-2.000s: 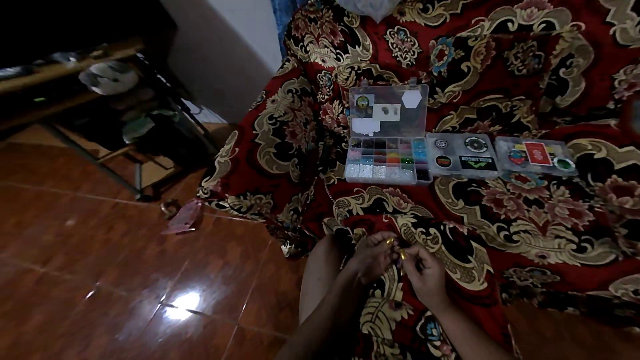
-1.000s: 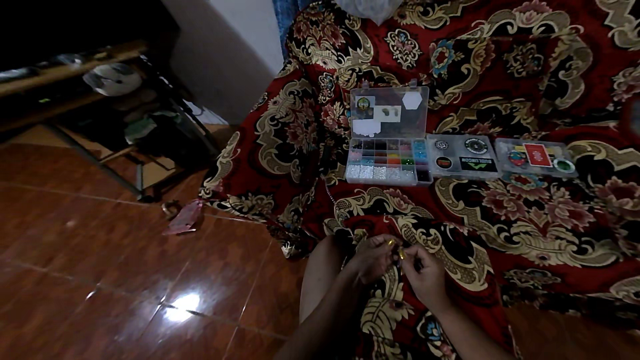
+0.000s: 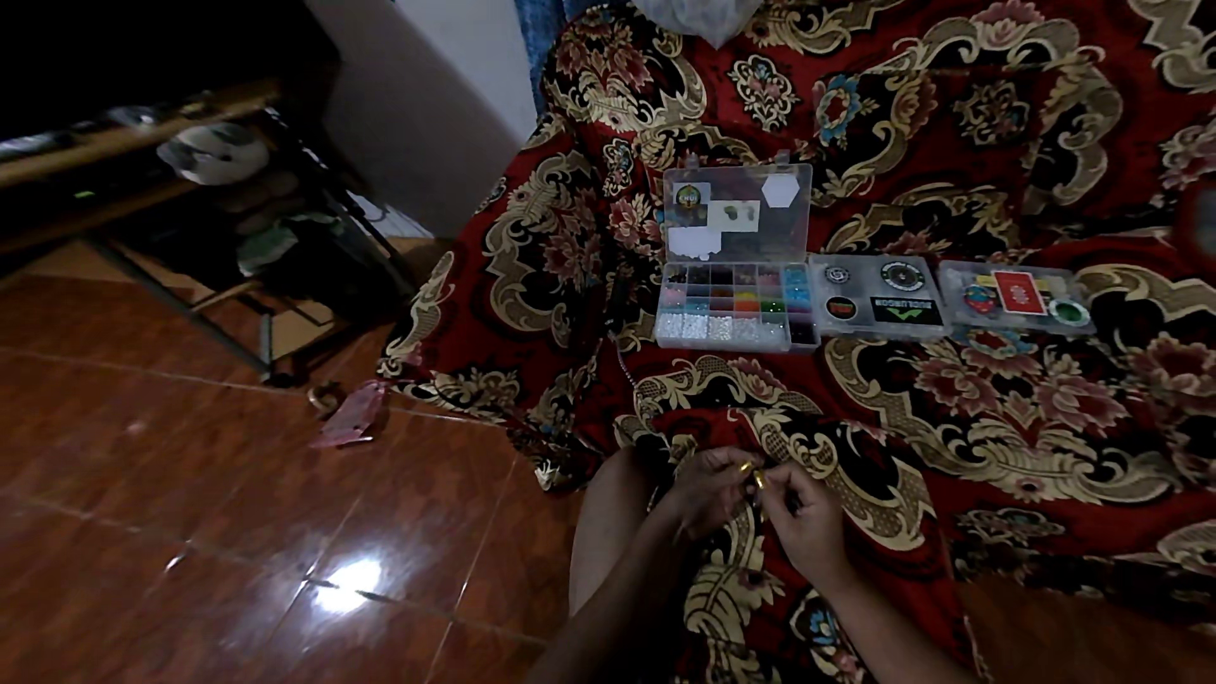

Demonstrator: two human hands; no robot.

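Note:
My left hand and my right hand meet above the patterned cloth over my lap, fingertips almost touching. Small shiny yellow spots show at the fingertips of both; whether these are nails or little objects I cannot tell. The fingers of each hand are pinched together, and anything thin between them is too small to make out. Beyond them on the covered sofa lies an open clear plastic compartment box, filled with beads of several colours. Its raised lid bears stickers and paper pieces.
Two closed plastic boxes, one with round stickers and one with a red card, lie right of the bead box. The sofa cover is red, black and gold. A pink plastic piece lies on the tiled floor, near a wood-topped metal stand.

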